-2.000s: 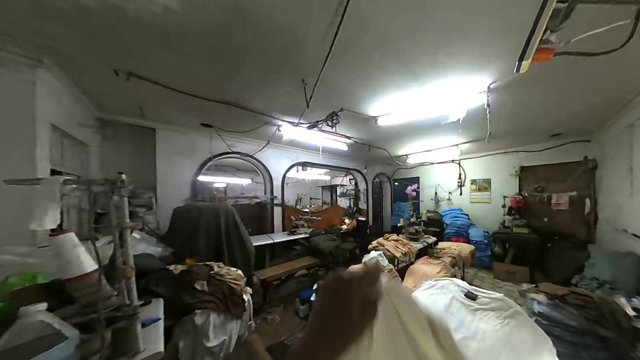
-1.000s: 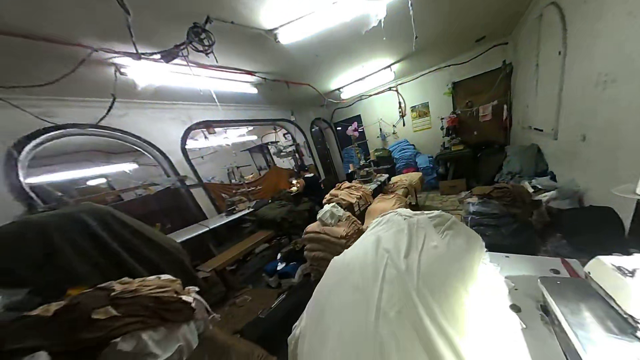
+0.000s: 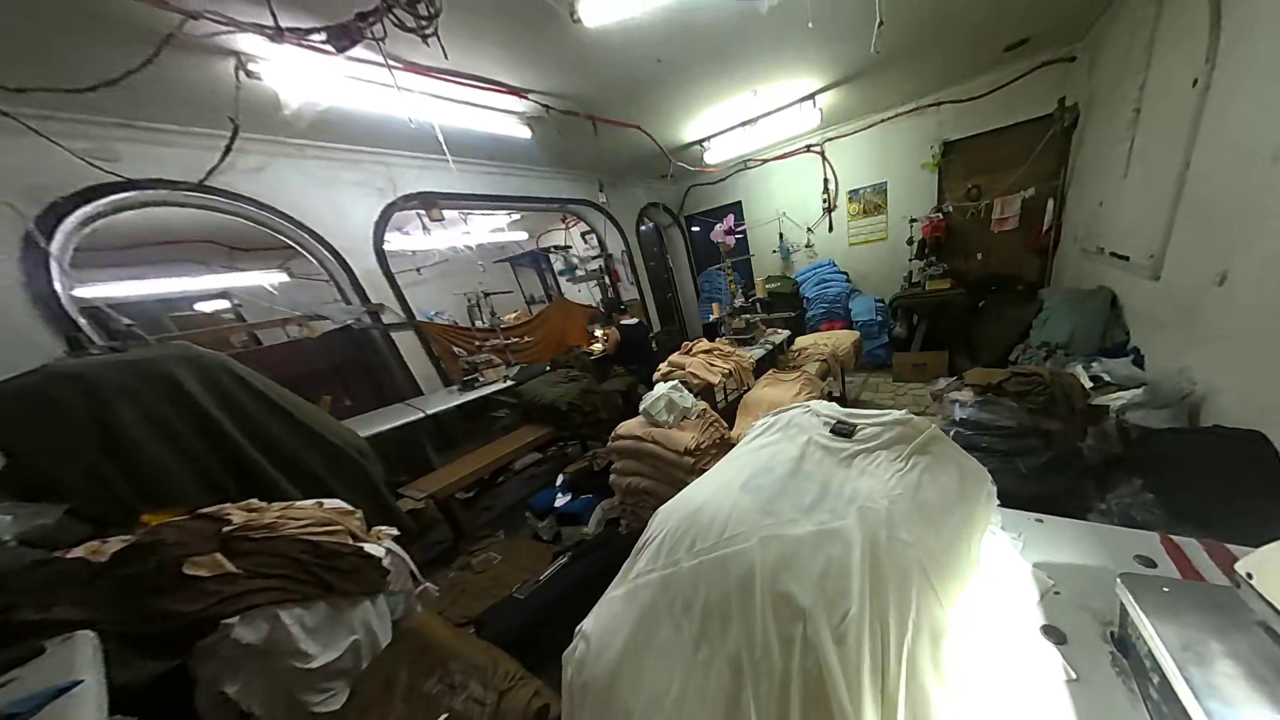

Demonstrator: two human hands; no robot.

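Neither of my hands shows in the head view now. A white T-shirt (image 3: 800, 540) with a dark neck label (image 3: 843, 429) lies draped over a heap in the foreground, its neckline toward the back of the room. Bright light falls on its lower right part. Beside it on the right is a white machine table (image 3: 1080, 570) with red stripes, bearing part of a sewing machine (image 3: 1200, 640). What lies beneath the shirt is hidden.
Folded tan garments (image 3: 665, 460) are stacked behind the shirt. A wooden bench (image 3: 480, 462) and brown cloth (image 3: 250, 560) lie left. A person (image 3: 632, 345) sits near the mirrors. Dark bundles (image 3: 1030, 440) sit right, blue stacks (image 3: 825, 295) at the back.
The view has swung to the right. A blurred hand seen two seconds ago beside the pale cloth is out of view. The white shirt now shows its neckline and label.
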